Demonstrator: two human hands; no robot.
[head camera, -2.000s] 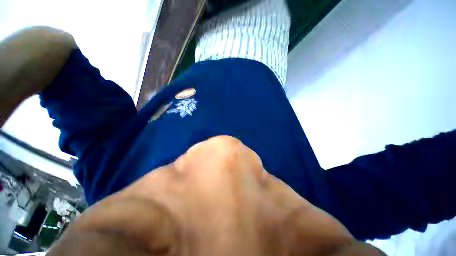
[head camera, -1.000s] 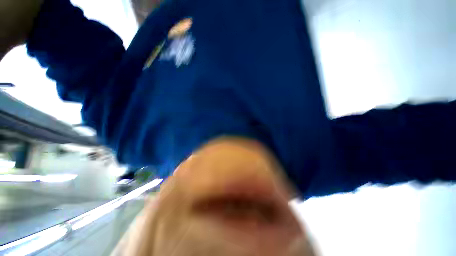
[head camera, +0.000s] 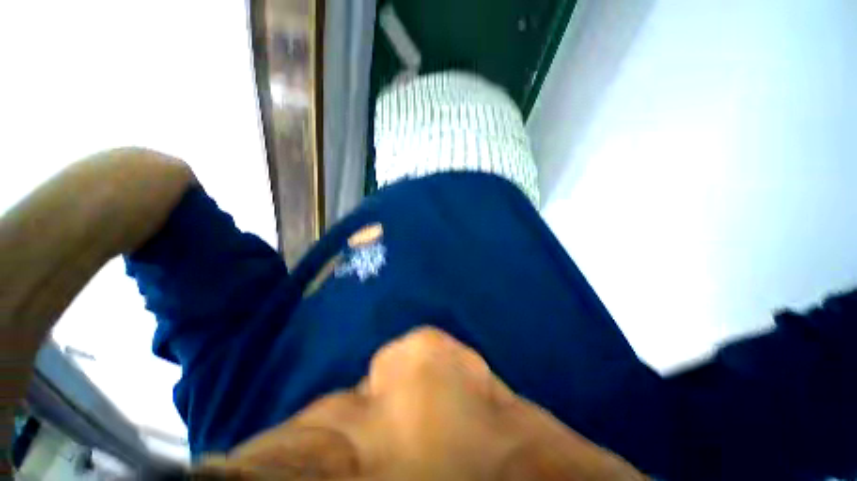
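Neither of my hands is in the picture. A bare forearm (head camera: 56, 235) reaches out past the left edge, and the dark blue sleeve at the right runs out of the right edge. White fabric (head camera: 122, 75) lies at the left, overexposed, with no clear folds. The brown table edge (head camera: 289, 122) runs along its side. What my hands do or hold is hidden.
My dark blue top, striped light clothing and part of my face fill the middle. A dark green strip (head camera: 460, 42) with a pale scrap lies beyond the table edge. Pale floor (head camera: 714, 169) is at the right. Blurred equipment shows at lower left.
The view swung and blurred, then returned to the table edge and green strip. The forearm at the left shows more fully than one second ago. No hand has come into view.
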